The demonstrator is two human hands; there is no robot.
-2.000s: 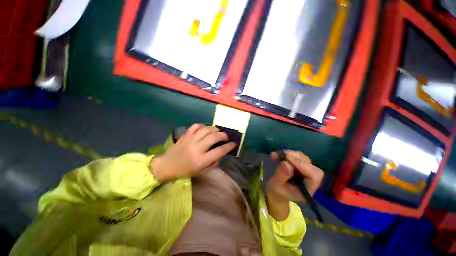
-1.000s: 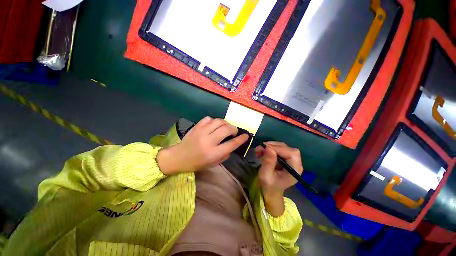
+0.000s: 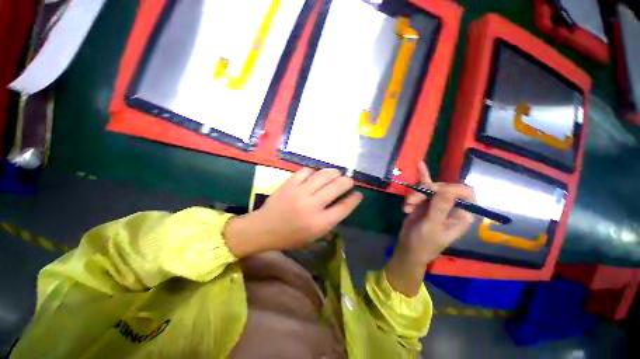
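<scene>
My right hand (image 3: 438, 217) holds a slim black pick (image 3: 463, 204) between thumb and fingers, its thin tip at the lower right corner of the right-hand LCD module (image 3: 333, 84). My left hand (image 3: 305, 207) rests its fingertips at that module's lower black border; whether it holds anything small cannot be told. The module has a silver-white back and an orange flex cable (image 3: 393, 87). A second module (image 3: 210, 70) lies beside it in the same red foam tray (image 3: 175, 141). A cream liner sheet (image 3: 269, 181) shows partly behind my left hand.
Another red foam tray (image 3: 469, 98) with two modules stands at the right, and part of more trays at the upper right. A curling white sheet (image 3: 63, 49) hangs over a dark wrapped strip (image 3: 34, 130) at the left. The bench mat (image 3: 81, 151) is green.
Both hands have moved from the liner up to the right-hand module's lower edge. The pick now points left toward its corner. The view has shifted, so the trays appear further left.
</scene>
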